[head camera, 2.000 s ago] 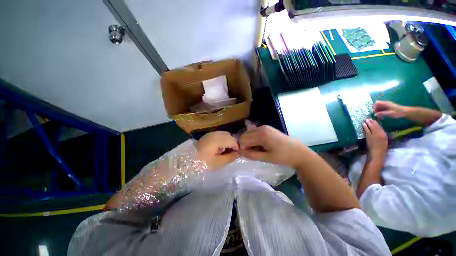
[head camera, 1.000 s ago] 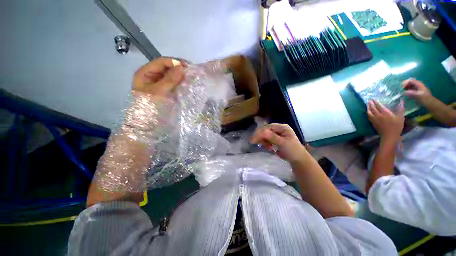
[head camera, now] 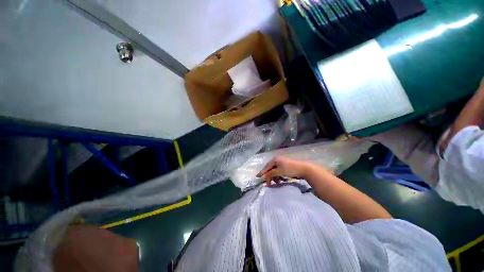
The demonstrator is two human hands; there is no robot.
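Note:
Clear bubble wrap stretches as a long strip from my lap to the lower left corner. More crumpled wrap and smoother whitish film lie across my lap. My right hand is at the front of my shirt, its fingers curled against the near edge of the wrap; whether it pinches the wrap does not show. A blurred part of my left arm or hand is at the bottom left, cut off by the picture's edge, with the strip's far end passing around it. My left fingers cannot be made out.
An open cardboard box with white sheets stands by the white door. A flat white stack lies on the green bench edge, near a rack of dark boards. A co-worker's sleeve is at the right. Blue frame at left.
My left arm has swung from in front of the box down to the lower left, and the wrap is now drawn out long. My right hand has moved slightly down. The view has shifted.

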